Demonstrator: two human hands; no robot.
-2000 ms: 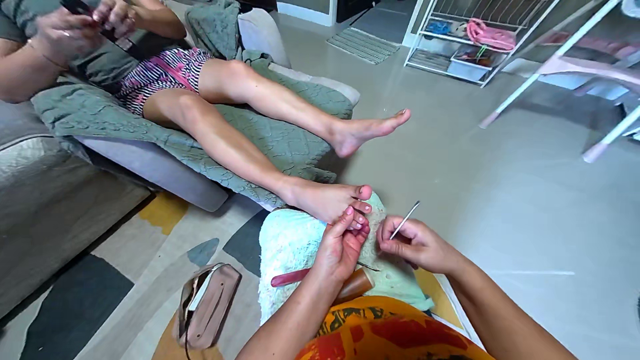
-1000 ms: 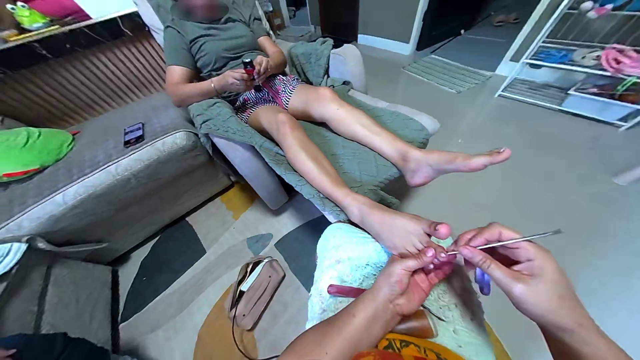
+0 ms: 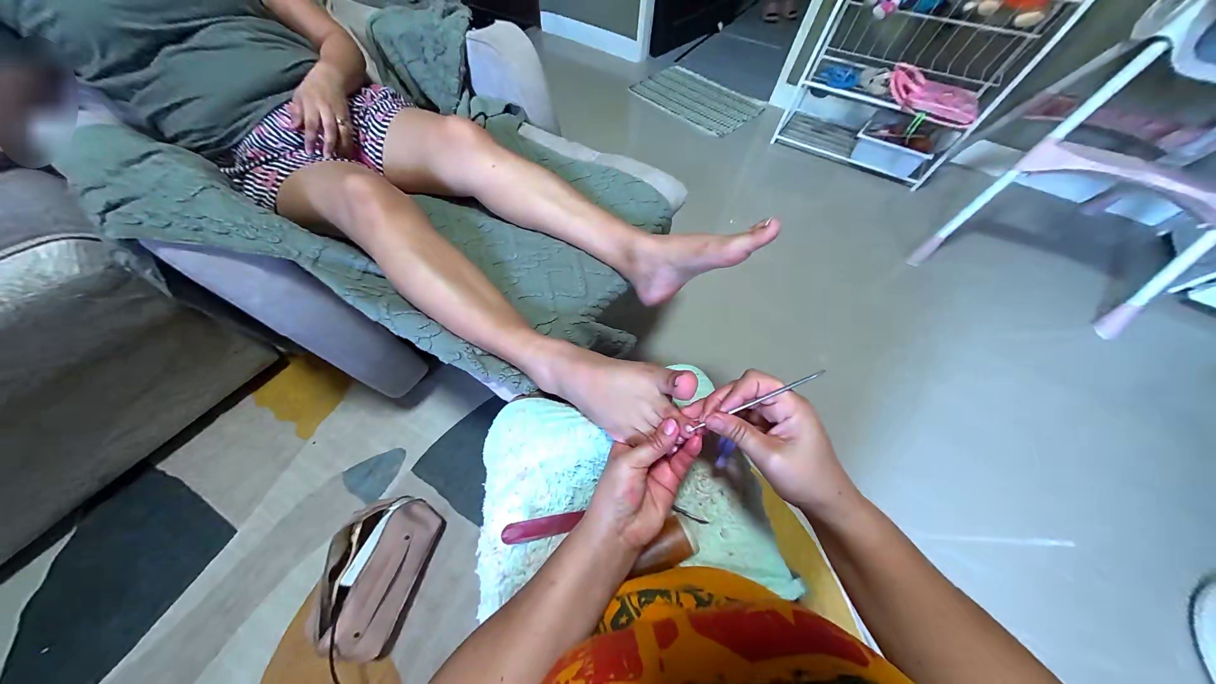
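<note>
A seated person's bare foot [image 3: 608, 385] rests at the edge of a pale green towel [image 3: 537, 456]. My left hand [image 3: 646, 484] grips the toes of that foot from below. My right hand [image 3: 784, 442] pinches a thin metal nail tool [image 3: 774, 392], its lower tip at a small toe beside my left fingertips. Something purple [image 3: 726, 450] shows under my right fingers. A reddish-pink file-like strip [image 3: 541, 527] lies on the towel left of my left wrist, and a brown container [image 3: 670, 544] is partly hidden by that wrist.
The person's other foot [image 3: 698, 256] extends past the green blanket [image 3: 560, 275] on the recliner. An open beige pouch [image 3: 389, 579] lies on the patterned rug [image 3: 247, 560]. A white wire rack [image 3: 798, 114] and a white-and-pink folding frame [image 3: 1073, 152] stand at right.
The seated person's hand now rests on the shorts; earlier both hands held a dark object. My right hand has come up to the toes since two seconds ago. The view has shifted.
</note>
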